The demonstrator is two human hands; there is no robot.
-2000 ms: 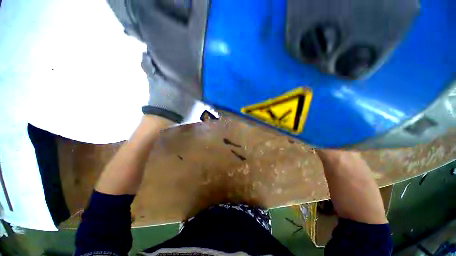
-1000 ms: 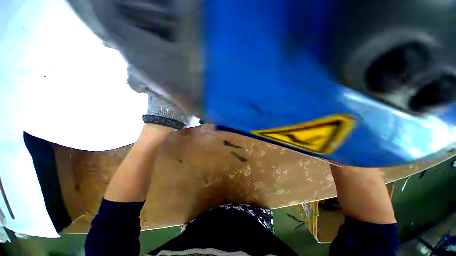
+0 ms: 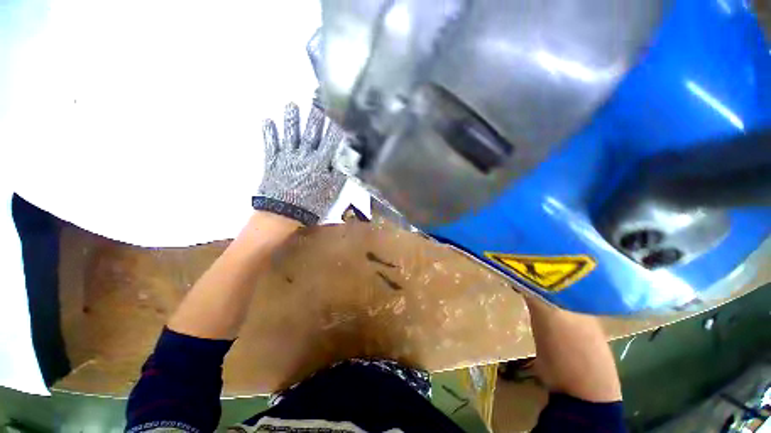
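The cutting machine [image 3: 507, 152], a large blue and grey motor with a yellow warning triangle, fills the upper right. My left hand [image 3: 303, 169], in a grey mesh glove with a dark wrist band, lies flat with fingers apart on the white paper marker [image 3: 161, 110], close beside the machine's grey side. My right forearm [image 3: 571, 342] reaches up under the blue motor. My right hand is hidden behind it, so its grip does not show. The knife and base plate are not clearly visible.
Small dark fabric scraps [image 3: 385, 259] lie on the brown wooden table [image 3: 338, 296]. A thick dark fabric edge [image 3: 41, 287] shows under the paper at left. A cardboard box [image 3: 512, 397] with yellow tape stands on the green floor beyond the table edge. More scraps litter the floor at right.
The machine has turned, bringing its grey side and the warning triangle lower into view. More of my gloved left hand and its spread fingers now shows. My right forearm has shifted left.
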